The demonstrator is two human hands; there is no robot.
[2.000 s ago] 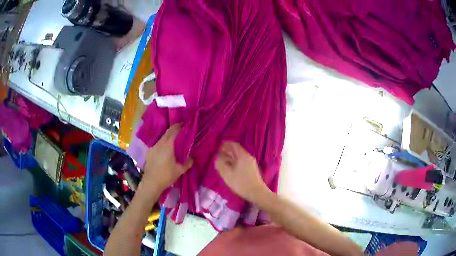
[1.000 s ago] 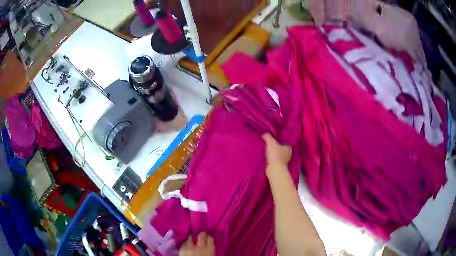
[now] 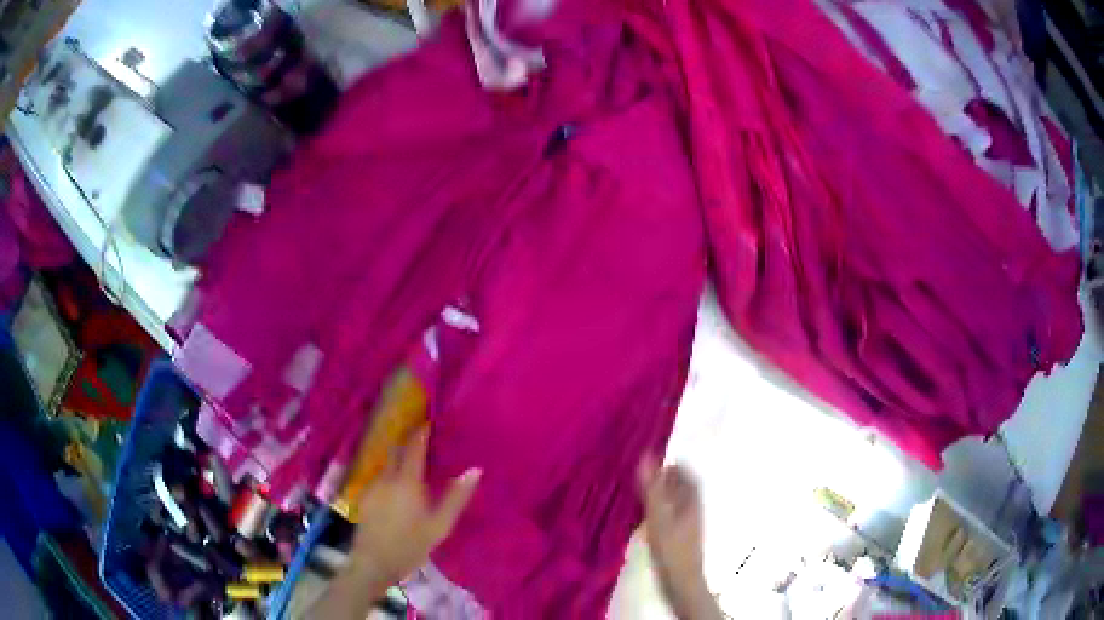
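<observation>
Magenta garment panels (image 3: 581,303) lie spread in a wide fan over the table, with pale pink ends (image 3: 216,361) at the lower left. A small white strip (image 3: 459,319) shows between two folds. My left hand (image 3: 406,521) is at the bottom centre, thumb and fingers apart, beside the lower edge of the folds. My right hand (image 3: 674,515) is at the right edge of the magenta cloth, blurred; whether it grips the edge cannot be told.
A second magenta heap with white panels (image 3: 890,279) lies at the right. A grey machine part (image 3: 200,182) and dark bottle (image 3: 269,61) stand upper left. A blue crate (image 3: 121,533) of thread spools is lower left. A small open box (image 3: 950,545) is lower right.
The magenta bundle has opened out to the left, covering the wooden edge and part of the grey machine. My right hand has moved from the top of the bundle down to its lower right edge.
</observation>
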